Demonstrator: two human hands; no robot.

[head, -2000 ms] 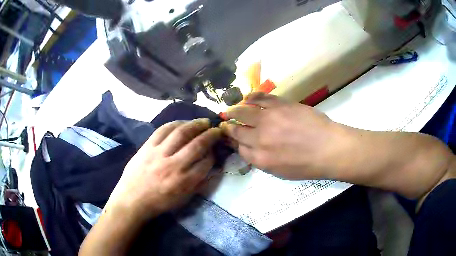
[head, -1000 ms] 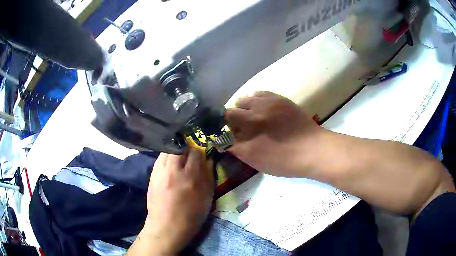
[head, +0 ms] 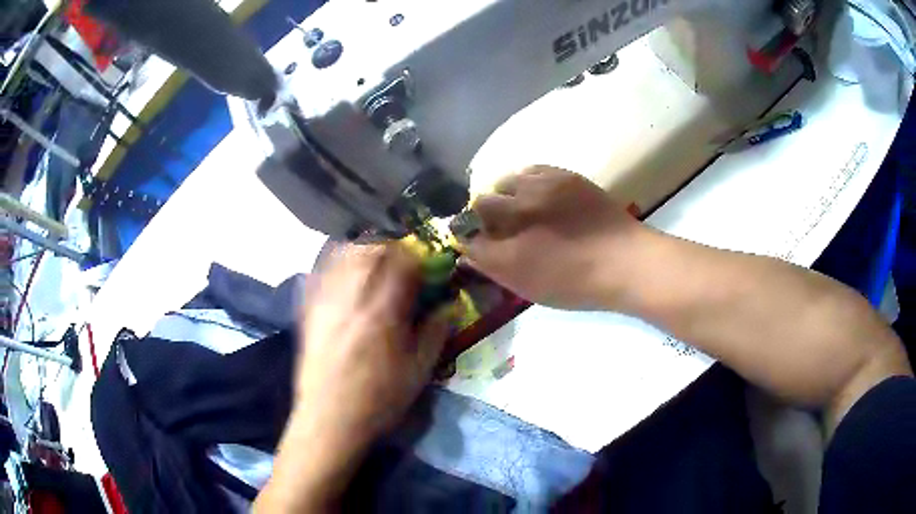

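Observation:
The dark garment point(head: 201, 392) with pale blue-grey parts lies left of the needle and runs under my left hand. My left hand point(head: 357, 336) is blurred, its fingers curled on dark cloth at the needle area. Yellow and green spots show by its fingertips. My right hand point(head: 552, 236) is bent in beside the presser foot point(head: 434, 236), right of the needle; its fingertips are hidden, so its hold cannot be told. The grey-white sewing machine head point(head: 352, 131) stands above both hands.
The cream machine bed point(head: 643, 151) runs back to the right. A small dark-blue tool point(head: 775, 127) lies beside it on the white table point(head: 613, 371). A dark red strip point(head: 487, 326) lies near the hands. Metal stands and rods are at far left.
Both hands have moved from meeting in front of the foot to either side of it, the right one further back. Since one second ago the left has shifted slightly. The camera view has shifted too.

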